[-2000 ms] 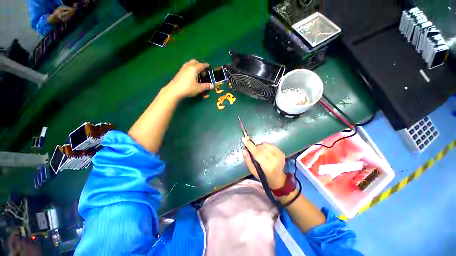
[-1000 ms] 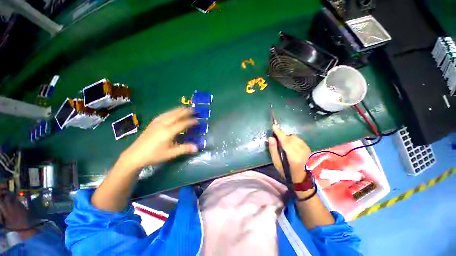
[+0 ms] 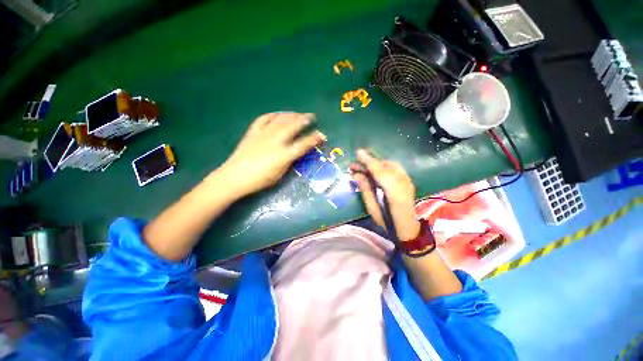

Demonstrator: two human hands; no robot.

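Several blue LCD modules lie in a row on the green mat between my hands, with a small orange flexible circuit at their far edge. My left hand is at the upper left end of the row, its fingertips over the modules; what they touch is hidden. My right hand is at the right end and holds the soldering iron; its tip is blurred. Loose orange flexible circuits lie beyond the hands. A single LCD module lies at the left, dark face up.
Stacked LCD modules lean at the left. A black fan and a white cup stand at the right. A white tray with a red inside and a white grid tray are beyond the table edge. Another person's sleeve shows lower left.
My left hand has moved right and away from me, and the blue modules now lie slanted between both hands. My right hand has moved in to their right end. The whole view has shifted slightly.
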